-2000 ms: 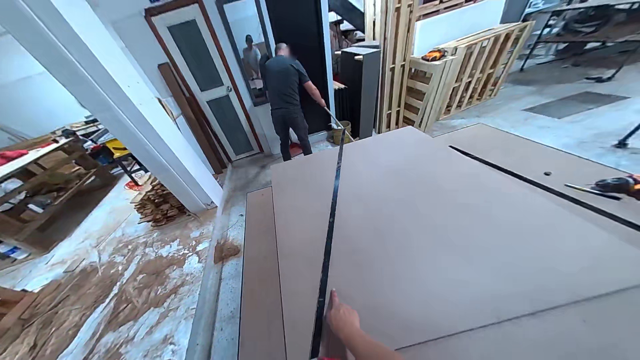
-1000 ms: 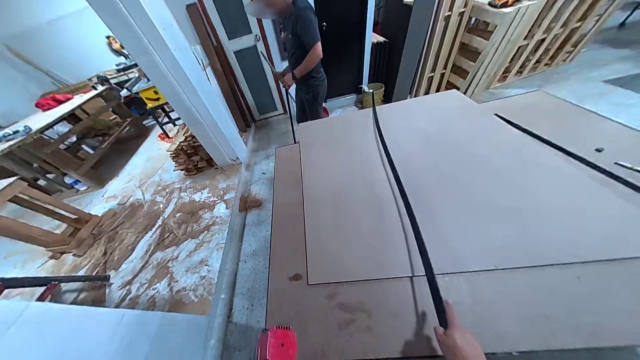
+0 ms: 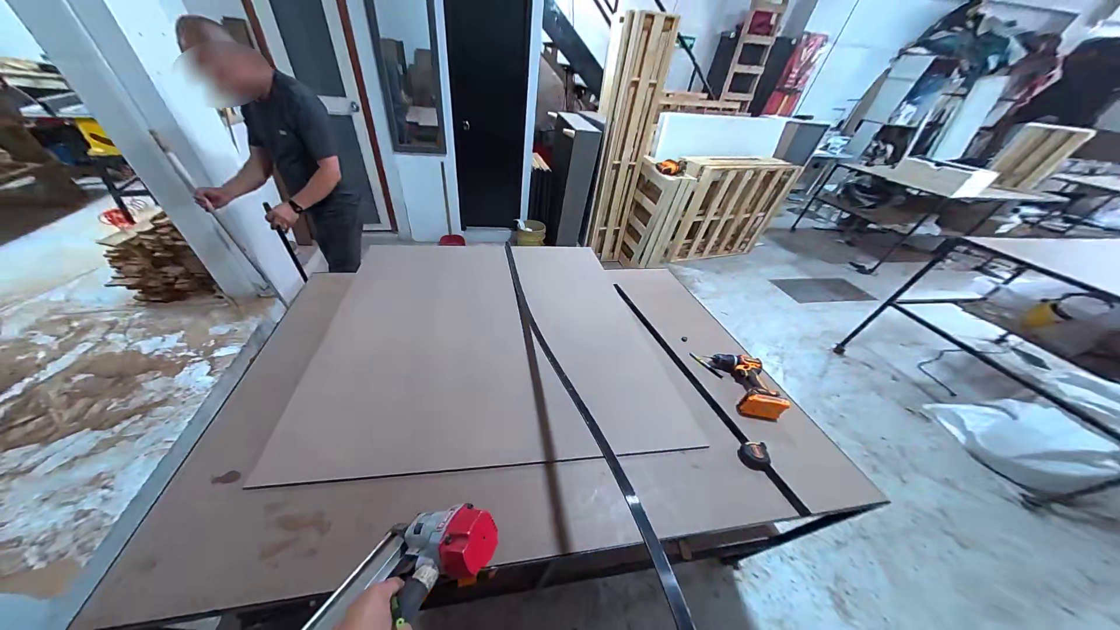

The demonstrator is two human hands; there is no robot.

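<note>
My left hand (image 3: 372, 605) grips a pneumatic nailer (image 3: 446, 542) with a red cap and grey body, low in the view at the near edge of the boards. A long black strip (image 3: 582, 407) runs lengthwise over the upper brown sheet panel (image 3: 420, 367); its near part is raised, casts a shadow, and leaves the view at the bottom. My right hand is out of view. Under the upper panel lies a larger brown panel (image 3: 201, 525). A second black strip (image 3: 674, 354) lies on it at the right, with a tape measure (image 3: 753, 455) on it and an orange-black cordless drill (image 3: 748, 385) beside it.
At the far left a co-worker (image 3: 302, 157) stands holding a black strip (image 3: 287, 245) and a long thin rod. A white post (image 3: 188, 175) rises at the left. Wooden pallet-like frames (image 3: 717, 206) stand beyond the panels. A metal-framed table (image 3: 1041, 262) is at the right.
My right hand was on the near part of the long strip and has left the view. The nailer and my left hand have come into view. The co-worker has turned around. The view has shifted right.
</note>
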